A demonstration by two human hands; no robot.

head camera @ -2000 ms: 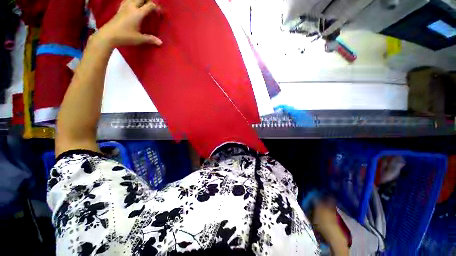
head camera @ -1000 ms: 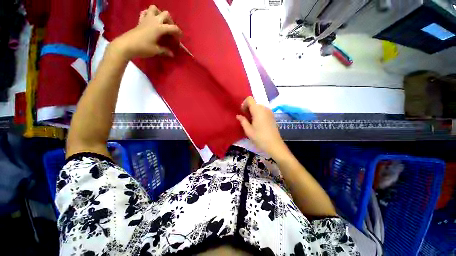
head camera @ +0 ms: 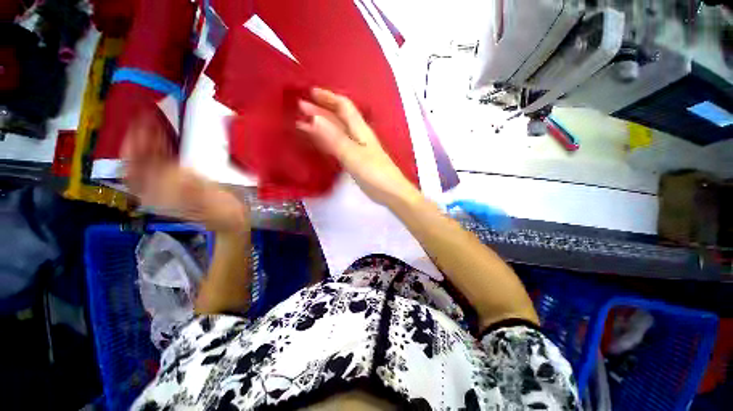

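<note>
A folded or bunched red cut panel (head camera: 281,148) lies over larger flat red cloth (head camera: 346,48) on the white table. My right hand (head camera: 341,136) is at the right side of the bunched panel, fingers apart and slightly curled; whether it grips the cloth cannot be told. My left hand (head camera: 161,172) is blurred, left of the panel and in front of the tied red roll (head camera: 133,112) with its light blue band; its fingers cannot be made out. A pale sheet (head camera: 366,229) shows below the red panel and hangs over the table edge towards my lap.
The sewing machine (head camera: 563,48) stands at the upper right, with small red and blue-green snips (head camera: 562,134) and a yellow tag (head camera: 639,136) near it. A light blue strip (head camera: 478,213) lies by the ruler edge (head camera: 595,245). Blue crates (head camera: 659,345) stand below; a brown box (head camera: 679,210) is at right.
The red panel has been drawn back from the front edge and bunched, baring the pale sheet. My left hand has moved down-left off the cloth; my right hand has moved up and left. The view has shifted.
</note>
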